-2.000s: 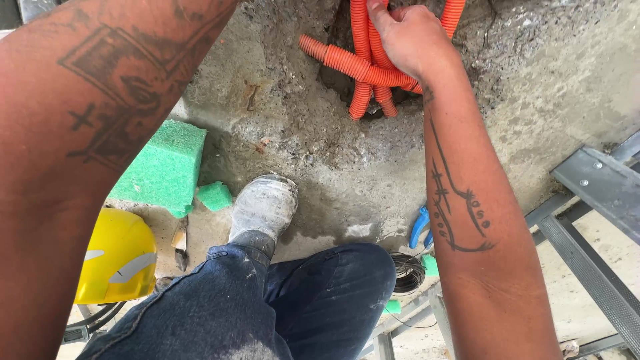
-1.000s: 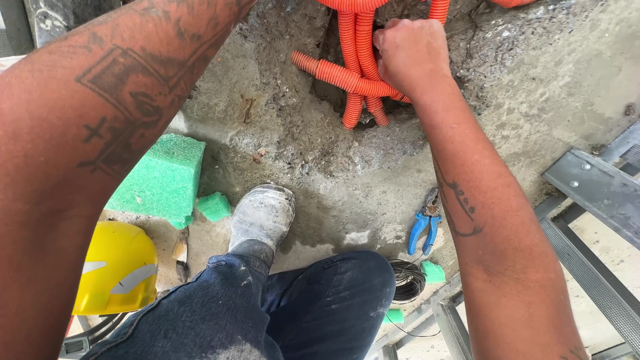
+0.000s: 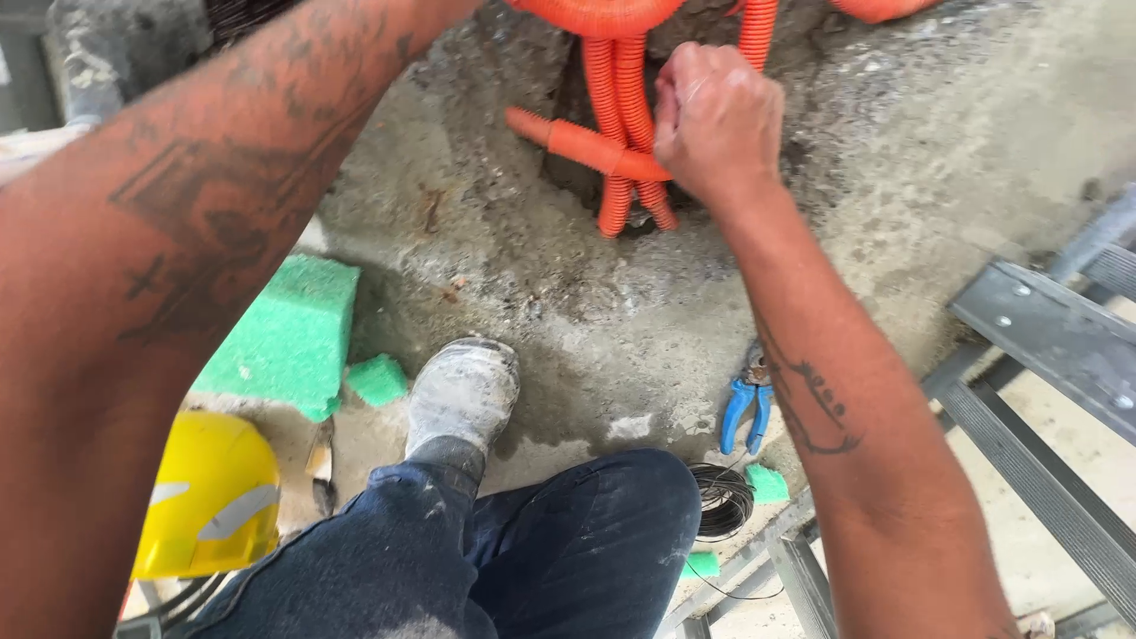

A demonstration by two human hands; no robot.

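Orange corrugated conduits [image 3: 628, 89] run down into a rough hole [image 3: 572, 169] in the concrete at the top middle. A shorter orange conduit piece [image 3: 581, 146] lies crosswise over them, its tapered end pointing left. My right hand [image 3: 721, 120] is curled at the right end of this crosswise piece, fingers bent in; whether it grips the piece is hidden behind the hand. Only my left forearm shows, reaching past the top edge; the left hand is out of view. A thick orange conduit loop [image 3: 608, 13] crosses the top edge above the hole.
Blue-handled pliers [image 3: 747, 404] and a coil of dark wire [image 3: 721, 501] lie near my knee. Green foam blocks [image 3: 297, 333], a knife-like tool [image 3: 321, 466] and a yellow hard hat [image 3: 213, 493] are at the left. A metal ladder-like frame [image 3: 1056, 346] stands at the right.
My right hand has gone from fingers pinching near the upright conduits at the top to a curled hand beside the crosswise piece. The pliers, partly hidden by the forearm earlier, show more fully.
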